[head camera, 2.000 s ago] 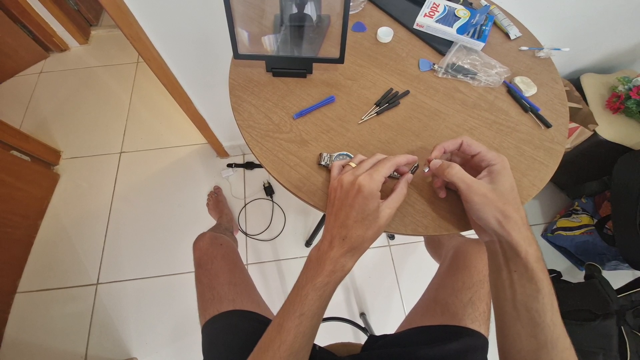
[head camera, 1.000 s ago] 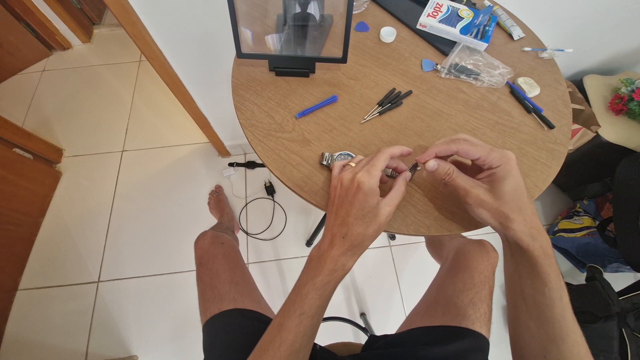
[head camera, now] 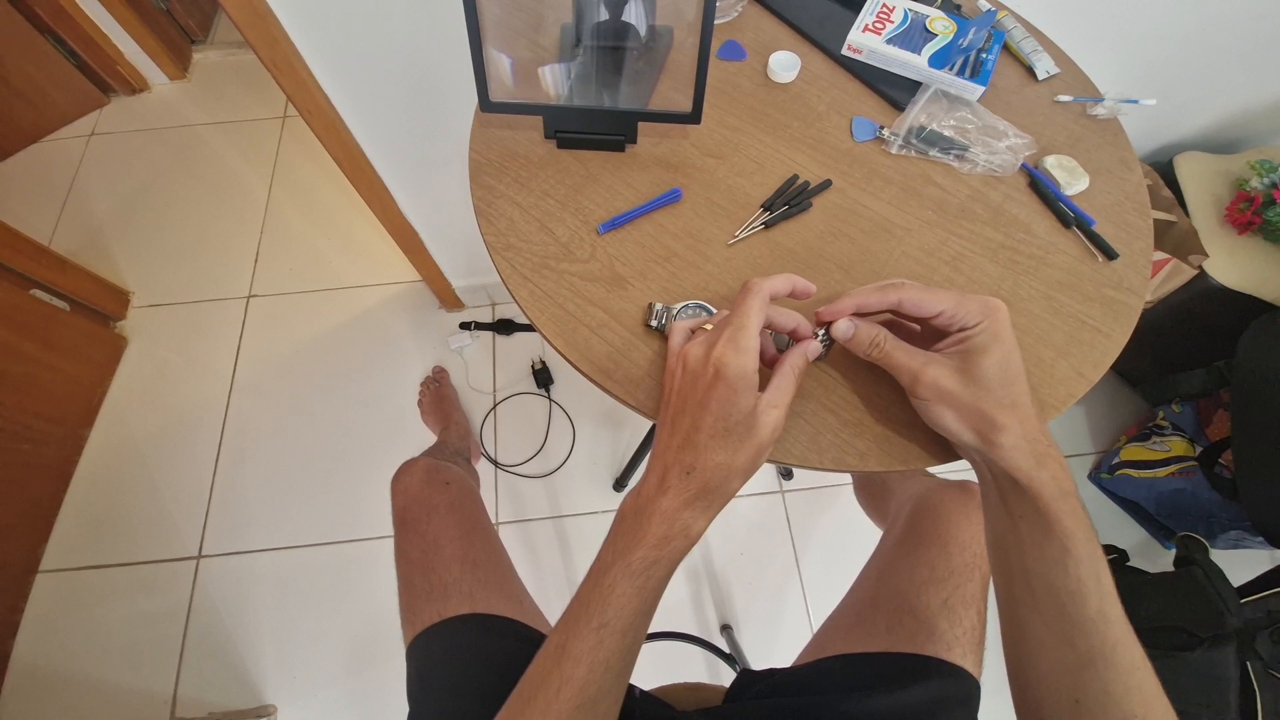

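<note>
A wristwatch with a metal link bracelet [head camera: 692,312] lies near the front edge of the round wooden table, its dial partly behind my left hand [head camera: 735,370]. The fingers of that hand pinch the bracelet's right-hand end. My right hand [head camera: 925,355] meets it there, thumb and forefinger closed on the dark and silver end links [head camera: 822,341]. The fingertips cover much of this part. Beyond the hands lie several small black-handled screwdrivers [head camera: 785,208] and a blue plastic pry tool [head camera: 640,211].
A framed screen magnifier [head camera: 590,60] stands at the back left. Farther right are a white cap [head camera: 784,67], a swab box [head camera: 925,45], a clear plastic bag [head camera: 960,130], a tube [head camera: 1025,45], and blue and black tools [head camera: 1070,212]. A black cable [head camera: 528,435] lies on the floor.
My right hand has moved left; its fingertips, a little apart from the left ones two seconds ago, now meet them at the bracelet end.
</note>
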